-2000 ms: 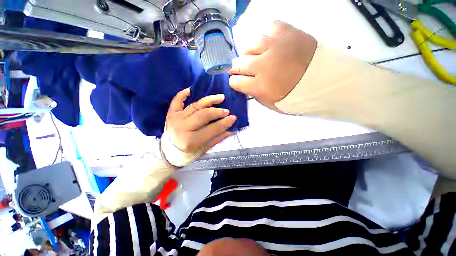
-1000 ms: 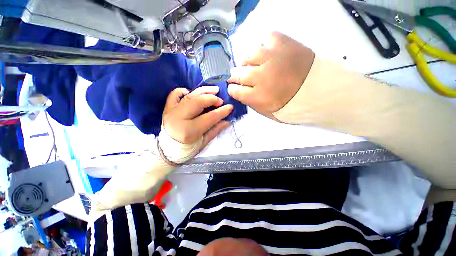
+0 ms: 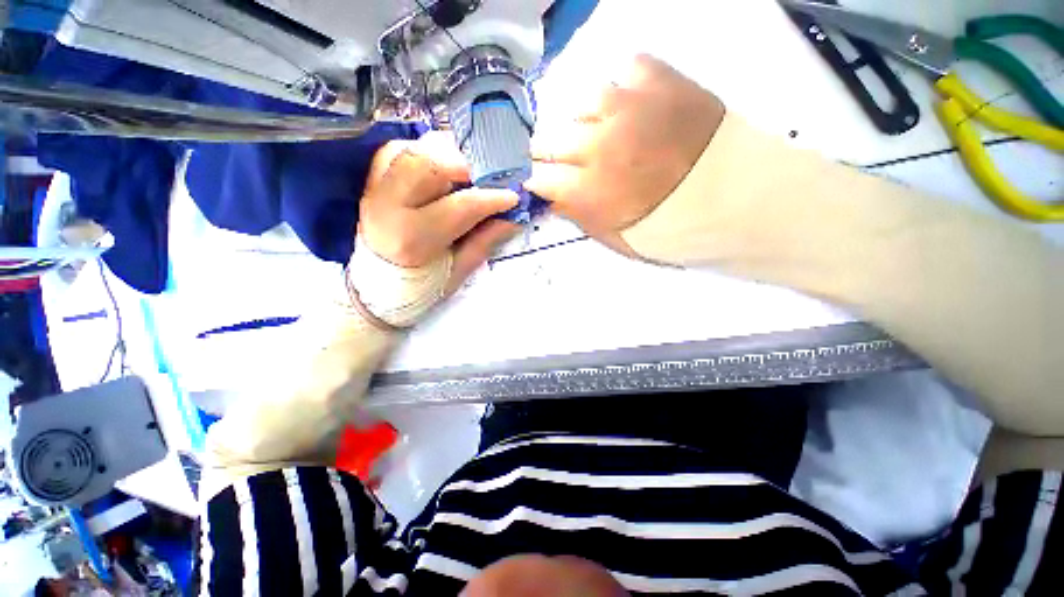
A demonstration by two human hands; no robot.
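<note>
Navy fabric (image 3: 268, 192) lies under and left of the sewing machine head (image 3: 292, 53). Only a small end of it shows between my hands. My left hand (image 3: 420, 210) holds this end with thumb and fingertips just left of the grey-blue ribbed cylinder (image 3: 498, 140). My right hand (image 3: 630, 152) holds the fabric at the cylinder's right side, fingertips close to the left ones. The cylinder and my fingers hide the needle and presser foot.
Shears with yellow and green handles (image 3: 992, 146) lie at the upper right beside black snips (image 3: 869, 88). A ruler strip (image 3: 653, 371) runs along the table's front edge. A grey unit with a round grille (image 3: 88, 443) stands at lower left, and a red thing (image 3: 366, 450) is below.
The navy fabric has moved away under the machine, so less shows in front of the cylinder. My left hand has moved up and left. My right hand has moved slightly left.
</note>
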